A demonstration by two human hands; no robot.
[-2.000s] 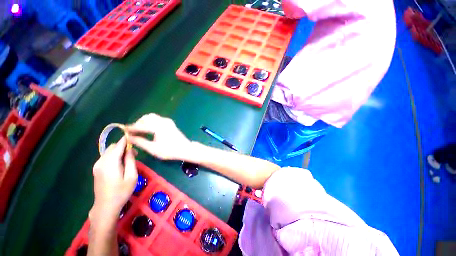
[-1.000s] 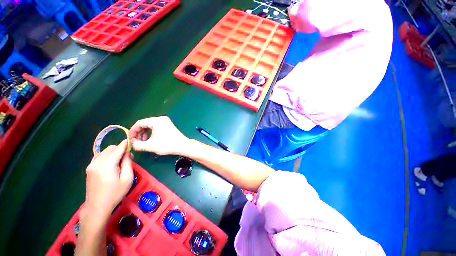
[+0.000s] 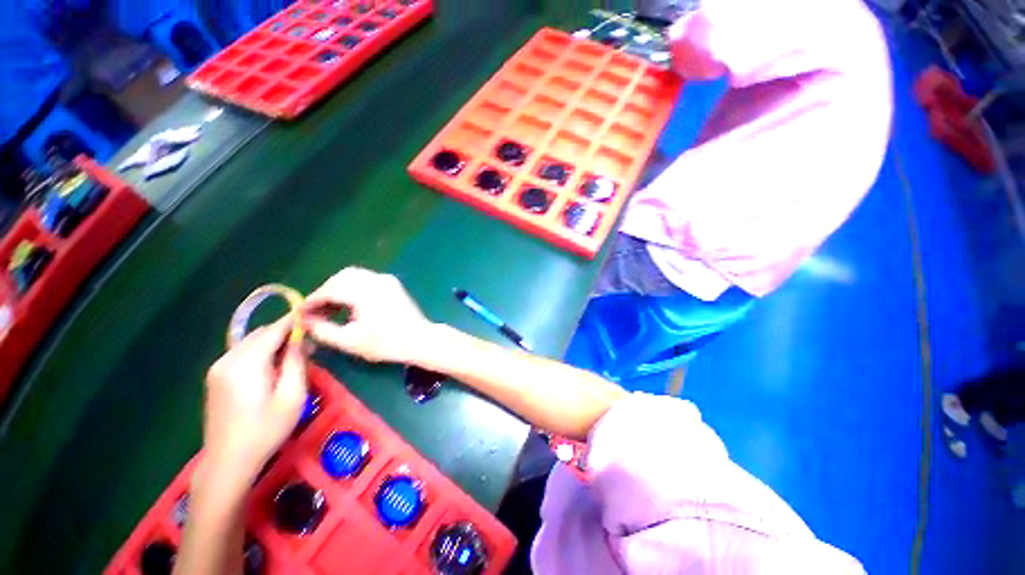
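Note:
The masking tape roll [image 3: 250, 309] is held up above the bench, its ring tilted. My left hand [image 3: 256, 393] grips its lower right side. My right hand [image 3: 365, 317] has thumb and forefinger at the roll's right edge; a tape piece there is too small to make out. Just below, a red component tray [image 3: 354, 550] holds watch heads, some lit blue [image 3: 345, 454], others dark. One dark watch head [image 3: 423, 384] lies on the mat beside the tray, under my right forearm. A blue pen [image 3: 491, 319] lies to the right.
A part-filled red-orange tray [image 3: 540, 112] lies ahead. Another tray [image 3: 304, 56] is at the far left, and a red bin [image 3: 79, 270] at the left edge. Pale scraps [image 3: 164, 151] lie near it. A person in pink [image 3: 776, 146] sits at right, beside a blue bag.
My right fingertips have closed in on the roll's edge compared with one second ago. The view has shifted slightly. My left hand still holds the roll.

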